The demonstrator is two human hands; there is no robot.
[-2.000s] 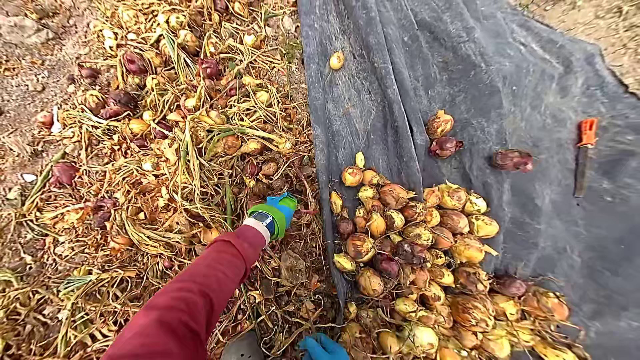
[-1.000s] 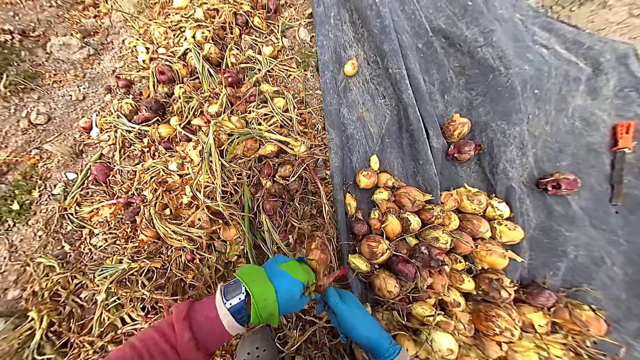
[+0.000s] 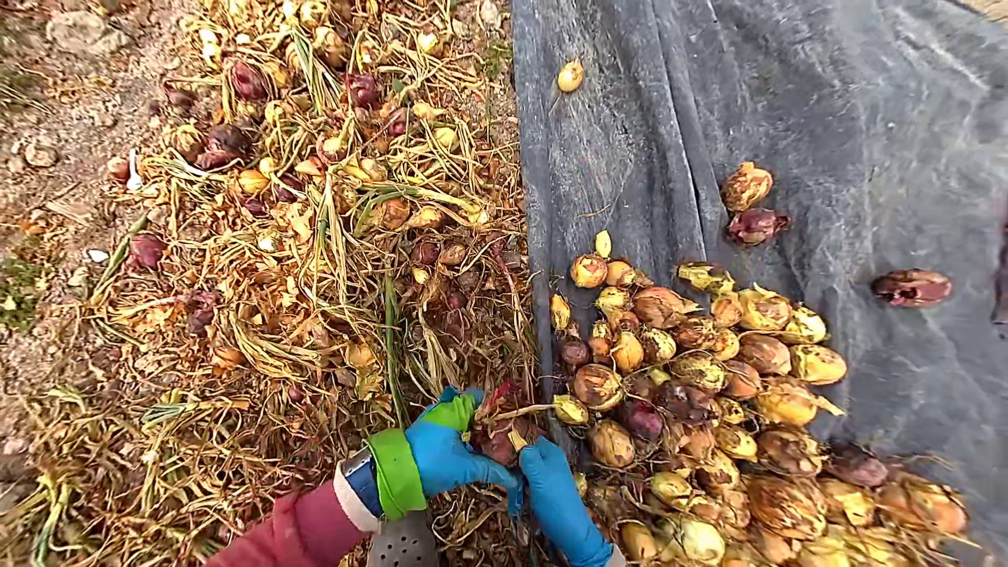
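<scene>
My left hand (image 3: 445, 453), in a blue glove with a green band around it, holds a reddish onion (image 3: 498, 442) with dry roots or stalk, near the bottom centre. On the onion's right side, my right hand (image 3: 555, 492), also blue-gloved, pinches it between thumb and finger. Its other fingers are partly hidden. Just right of my hands lies a heap of yellow and red onions (image 3: 697, 370) on a dark fabric sheet (image 3: 906, 157). On the left, unsorted onions with dry stalks (image 3: 315, 228) cover the soil.
Two onions (image 3: 748, 201) lie together on the sheet, a red onion (image 3: 912, 287) farther right and a small yellow onion (image 3: 570, 76) near the top. The grey toe of a perforated shoe (image 3: 403, 542) shows below my left wrist. Bare soil (image 3: 55, 150) borders the left side.
Two seconds ago my left hand was over the stalks, apart from my right hand; now both are together at the onion. The orange-handled knife on the sheet has gone from view at the right.
</scene>
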